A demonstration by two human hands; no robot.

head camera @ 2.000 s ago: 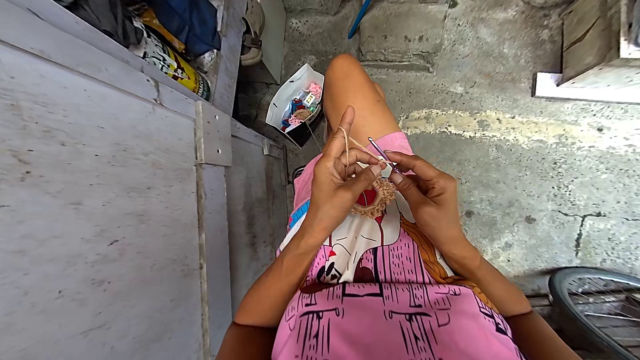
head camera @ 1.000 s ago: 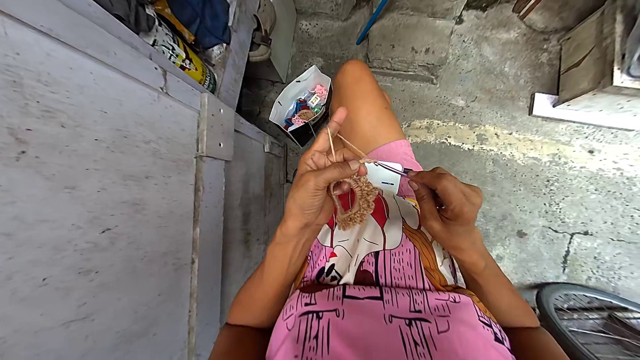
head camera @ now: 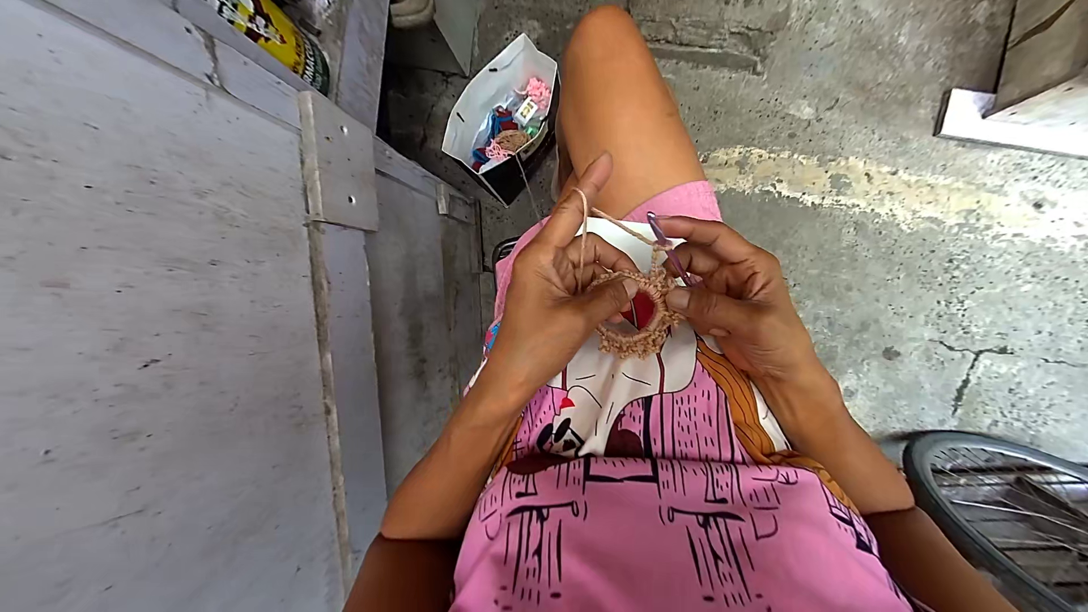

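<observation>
A tan crocheted ring (head camera: 643,340) with a frilly edge hangs between my hands above my lap. My left hand (head camera: 565,285) pinches its left side between thumb and fingers, and tan yarn (head camera: 582,229) loops over the raised index finger. On the other side, my right hand (head camera: 731,297) holds a purple crochet hook (head camera: 665,242), its thumb touching the ring's right edge. Yarn runs from the index finger to the hook, near the top of the ring. A strand also leads down from a white paper bag (head camera: 484,93) that holds a tan yarn ball (head camera: 512,141) and pink yarn (head camera: 537,90).
A grey painted wooden panel (head camera: 170,340) stands along my left side, with a yellow can (head camera: 263,34) at its top. A bicycle wheel (head camera: 926,476) is at the lower right on the concrete floor (head camera: 884,297). A wooden box (head camera: 1045,68) is at the upper right.
My right hand has moved back toward the ring from farther right, and its thumb now touches the edge. The hook has turned from nearly level to steeply tilted.
</observation>
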